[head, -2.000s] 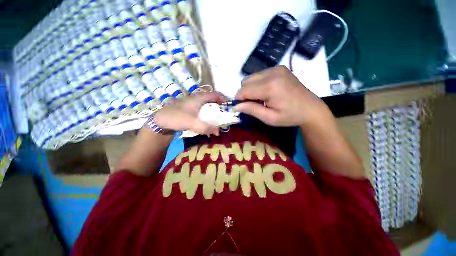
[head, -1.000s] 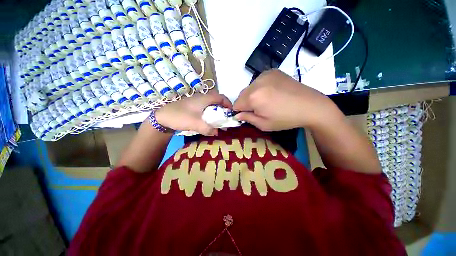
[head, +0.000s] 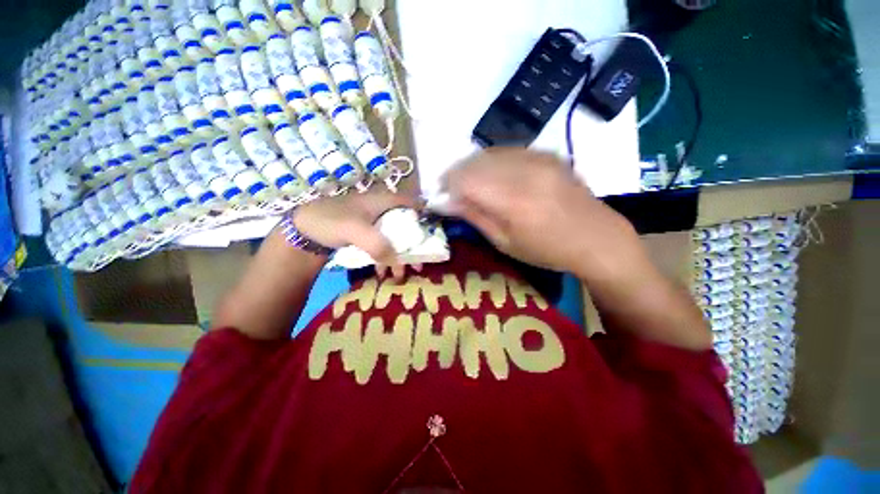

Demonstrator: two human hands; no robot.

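Observation:
My left hand (head: pixel 352 227) holds a white handheld unit (head: pixel 403 234), with a flat white piece under it, close to my body at the bench's front edge. My right hand (head: pixel 516 203) is blurred and sits just right of the unit. A small white thing (head: pixel 444 201) shows at its fingertips; what it is, and whether a black lead is with it, cannot be told. Dense rows of white units with blue bands (head: pixel 232 116) lie on the bench at the left, cords along their edges.
A black power strip (head: pixel 533 89) and a black adapter (head: pixel 615 89) with white and black cables lie on and beside a white sheet (head: pixel 444 58). A brown carton (head: pixel 830 318) at the right holds more rows of units. The bench top is green (head: pixel 772 96).
My right hand has lifted slightly off the unit and is blurred by motion. The unit in my left hand is turned a little, and the flat white piece under it shows more.

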